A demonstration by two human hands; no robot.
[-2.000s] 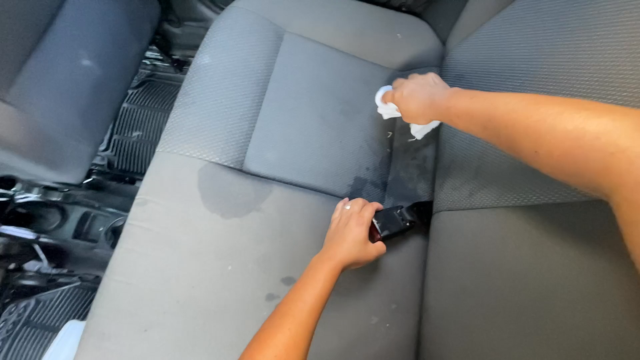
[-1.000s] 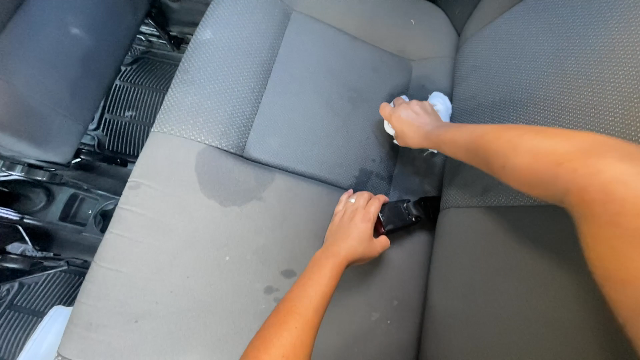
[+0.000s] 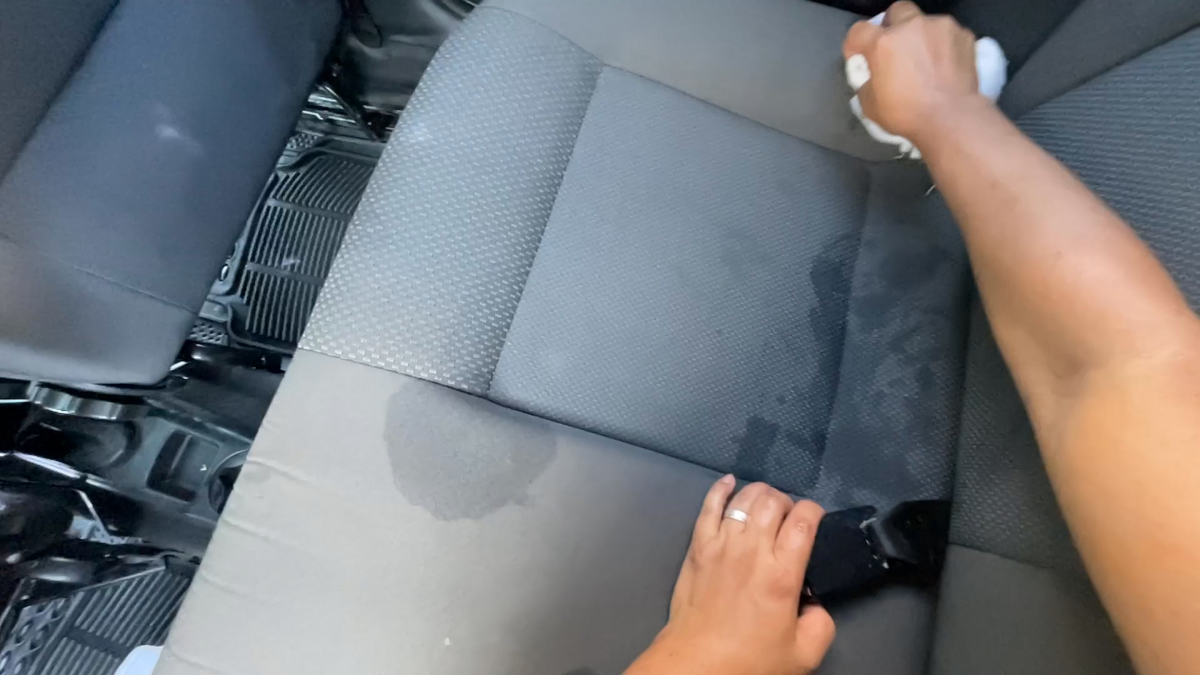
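Note:
My right hand [image 3: 914, 70] grips a crumpled white cloth or wipe [image 3: 990, 68] on the far part of the grey car seat cushion [image 3: 694, 225], close to the backrest. At the lower middle, my left hand [image 3: 745, 572] rests on the cushion with its thumb and forefinger around the end of a black seat belt buckle [image 3: 844, 553]. Dark damp patches [image 3: 834, 309] lie on the patterned fabric between the hands. A larger round stain [image 3: 464, 450] marks the plain grey fabric left of my left hand.
The backrest [image 3: 1125, 187] rises at the right, behind my right arm. At the left stand a front seat [image 3: 150, 169] and the black centre console [image 3: 178, 459]. Ribbed floor mats [image 3: 300, 244] lie beyond the cushion's front edge.
My right hand has moved with the white cloth from the damp area to farther along the cushion, away from my left hand. My left hand stays at the buckle.

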